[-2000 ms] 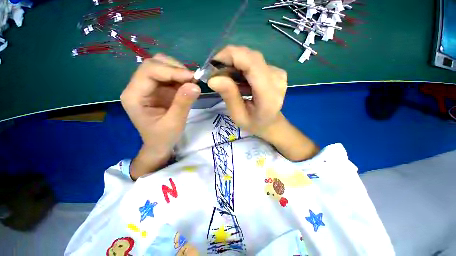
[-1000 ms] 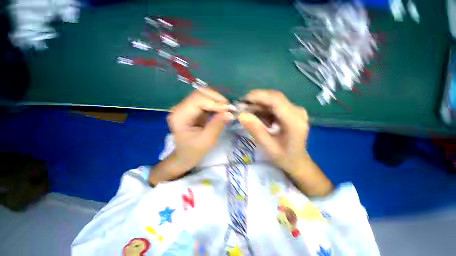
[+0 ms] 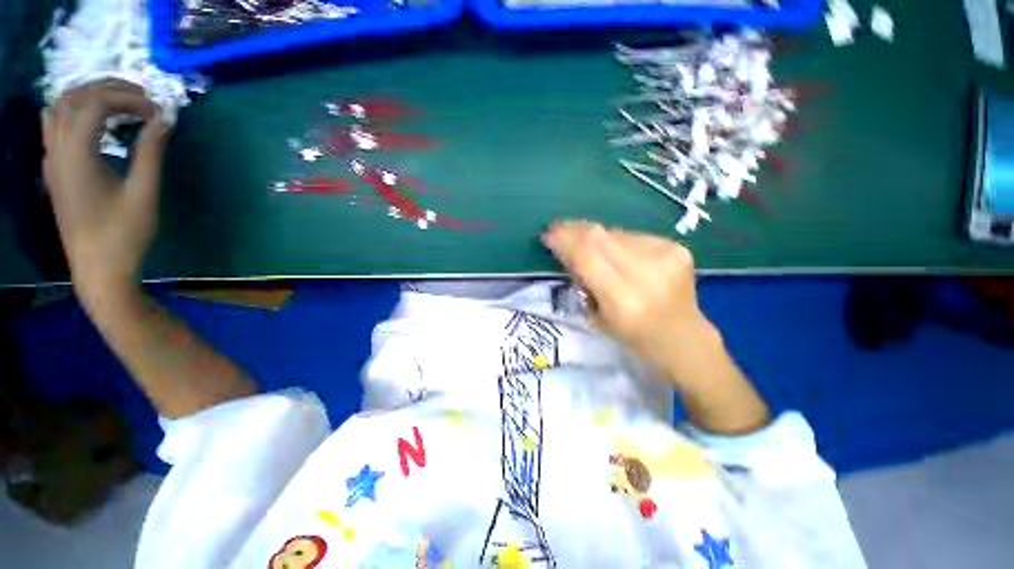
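Note:
My left hand [image 3: 106,183] is at the far left, thumb and fingers curved apart at the edge of a loose heap of white strips [image 3: 83,50]; white bits show between the fingers, and whether they are gripped is unclear. My right hand [image 3: 628,272] is at the front edge of the table, fingers curled; a small shiny piece [image 3: 573,298] shows under it, not clear enough to name. Red leads [image 3: 395,197] with small white ends lie in bundles left of centre. Assembled pieces [image 3: 717,128], grey rods with white tags and red tails, lie piled to the right.
Two blue trays stand at the back, the left one [image 3: 311,36] with dark and silver parts, the right one [image 3: 656,18] cut off by the frame. A digital scale [image 3: 995,167] is at the right end. White paper pieces [image 3: 842,22] lie behind the pile.
My hands were together at the centre, working on a small piece. My left hand has moved to the far left heap; my right hand has stayed near the table edge. The view now takes in the trays.

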